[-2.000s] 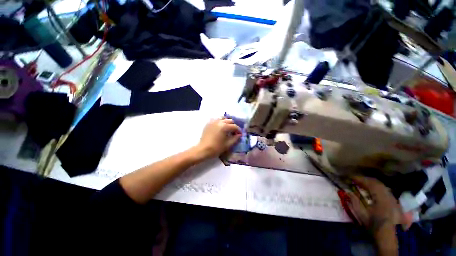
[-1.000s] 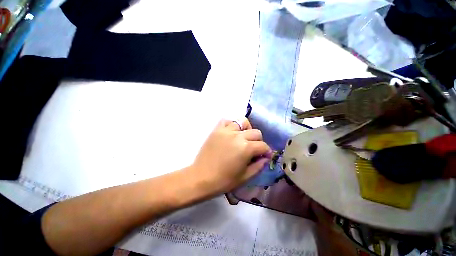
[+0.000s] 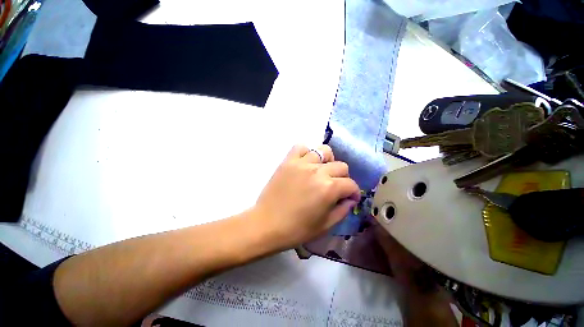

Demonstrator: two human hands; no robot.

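Observation:
A pale grey-blue strip (image 3: 366,70) runs from the top edge to the needle area, with a fold beside my left hand. My left hand (image 3: 310,195), with a ring, has its fingertips bunched on the strip's near end, by a small yellow-green bit. The cream machine head (image 3: 442,220) covers the area to the right and hides the needle. My right hand (image 3: 413,281) shows only as a dark, blurred part below the head; its fingers are hidden.
Black cut pieces (image 3: 186,60) lie at the left. Keys (image 3: 506,131) with a black fob (image 3: 458,112) and a yellow block (image 3: 528,220) are on or above the machine head. Clear plastic (image 3: 496,45) lies at the back right. Ruler-like markings line the table's front edge.
The view has moved much closer to the machine. My right hand was by the red-handled shears at the right and is now below the head. My left hand stays at the strip's end.

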